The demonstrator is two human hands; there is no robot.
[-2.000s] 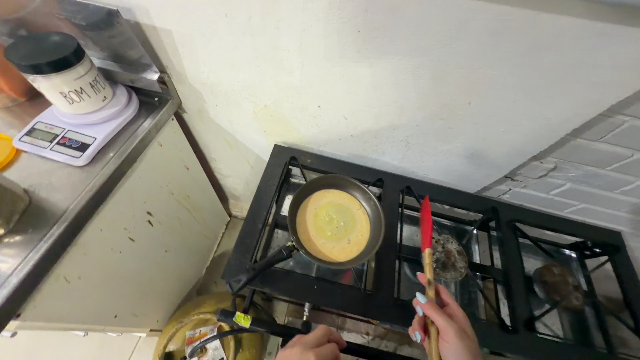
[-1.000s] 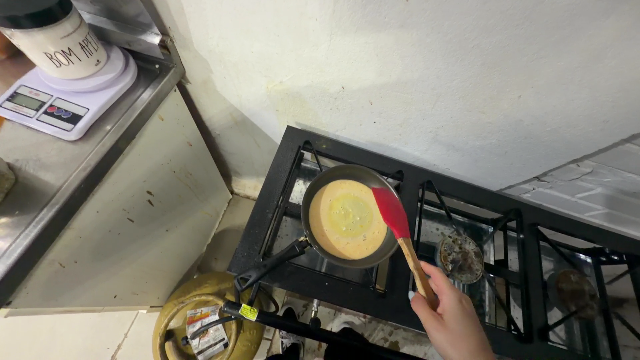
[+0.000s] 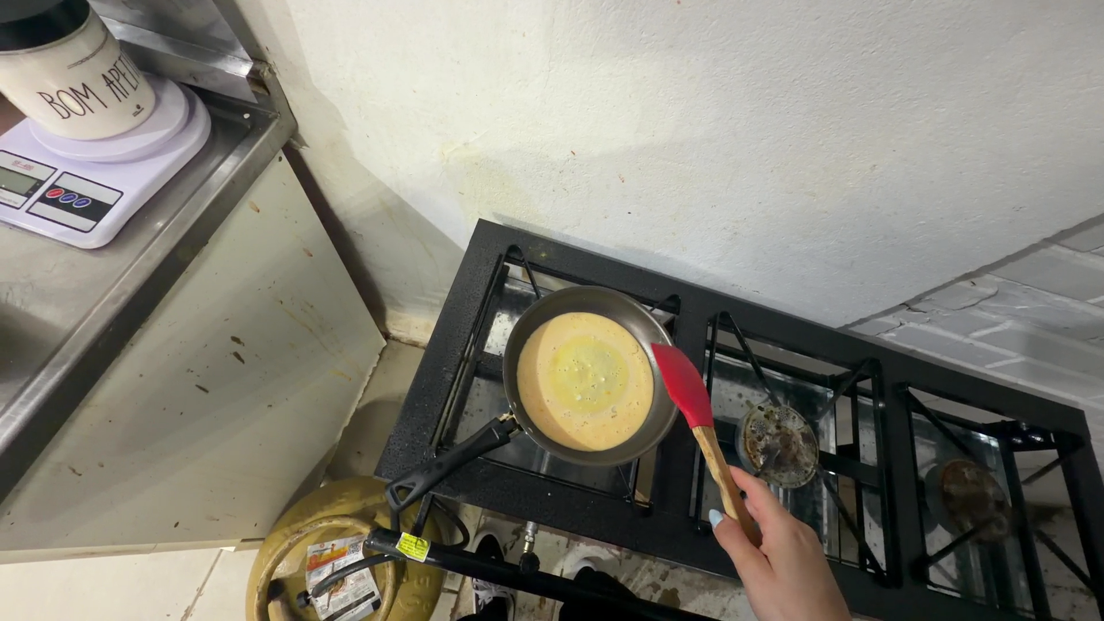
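Note:
A small dark frying pan [image 3: 590,297] sits on the leftmost burner of a black gas stove. Its black handle points down and left. A round layer of pale yellow-orange batter [image 3: 586,381] covers most of the pan's bottom, with a yellower, bubbly middle. My right hand [image 3: 776,552] grips the wooden handle of a spatula with a red silicone head [image 3: 684,384]. The spatula's tip is at the pan's right rim, beside the batter. My left hand is outside the view.
The black gas stove [image 3: 690,509] has further burners at the right. At the left, a digital kitchen scale [image 3: 103,203] carries a lidded jar [image 3: 86,82] on a steel counter [image 3: 250,129]. A yellow gas cylinder [image 3: 405,569] and black hose are below. A white wall stands behind.
The spatula has moved left, from above the middle burner to the pan's right rim. My left hand, seen at the bottom edge two seconds ago, has left the view.

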